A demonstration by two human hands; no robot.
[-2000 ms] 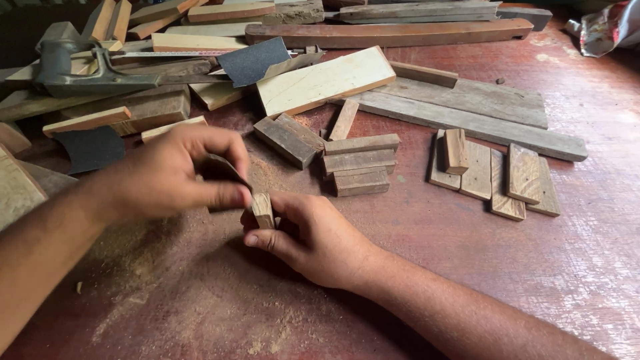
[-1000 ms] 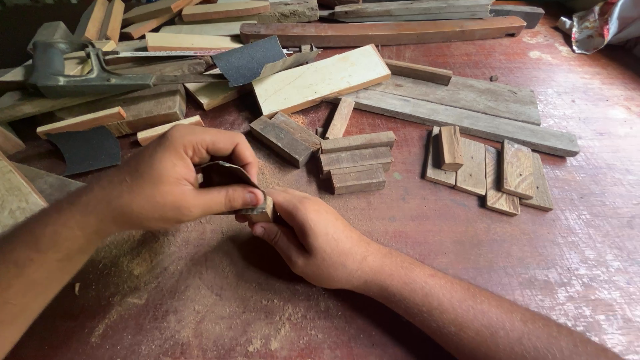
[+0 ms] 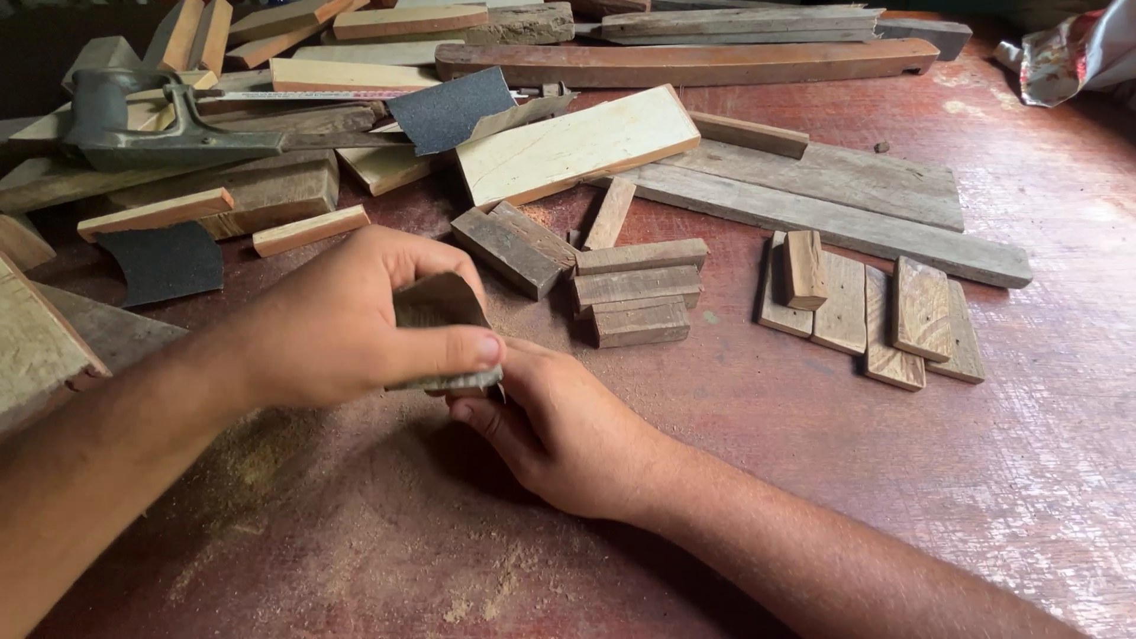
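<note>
My left hand (image 3: 355, 328) pinches a folded piece of sandpaper (image 3: 439, 306), its thumb pressing the sheet down near the fingertips of my right hand (image 3: 568, 426). The right hand grips a small wooden block, now almost wholly hidden under the sandpaper and fingers. Both hands meet just above the dusty tabletop. Beyond them lie short, dark wooden blocks (image 3: 639, 288). Farther right, several lighter wooden pieces (image 3: 839, 302) rest side by side, with two more on top of them. A dark sheet of sandpaper (image 3: 164, 264) lies behind my left forearm.
A hand plane or similar metal tool (image 3: 177, 133) sits at the back left among wood offcuts. Another sandpaper sheet (image 3: 453, 111) leans by a pale board (image 3: 577, 146). Grey planks (image 3: 834, 217) and a long reddish-brown wooden bar (image 3: 683, 64) lie behind. Sawdust covers the red tabletop (image 3: 355, 550).
The sandpaper in my left hand has come down over the small block, whose end showed above my right fingers two seconds ago. The right hand keeps its grip.
</note>
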